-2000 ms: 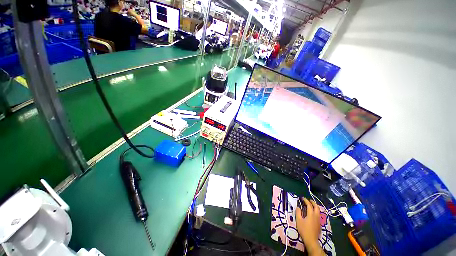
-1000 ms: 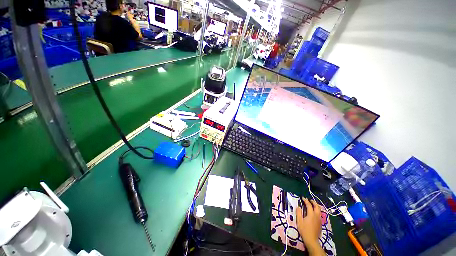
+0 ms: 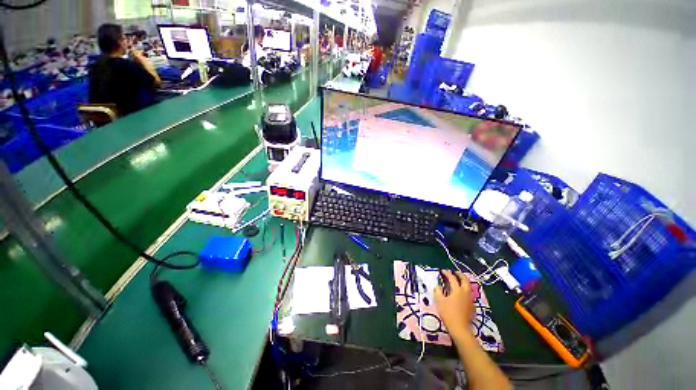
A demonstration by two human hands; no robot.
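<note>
My right hand point(image 3: 456, 302) rests on a small dark computer mouse point(image 3: 443, 281) on the patterned pad point(image 3: 412, 308) at the lower right. The hand mostly covers the mouse. My left hand is out of the picture. The monitor point(image 3: 416, 152) stands behind the black keyboard point(image 3: 374, 215) and shows a bright pinkish and blue picture. A white camera housing point(image 3: 47, 369) is cut off at the lower left corner.
A black electric screwdriver point(image 3: 180, 320) lies on the green mat. A blue block point(image 3: 225, 253), a power supply point(image 3: 294, 187) and pliers point(image 3: 360, 280) on white paper point(image 3: 313, 289) are near the middle. An orange meter point(image 3: 552, 330) and blue crates point(image 3: 610, 251) stand right. A person point(image 3: 122, 76) sits across the conveyor.
The view has turned to the right, so the bench things sit further left and less of the white housing shows. My right hand stays on the mouse.
</note>
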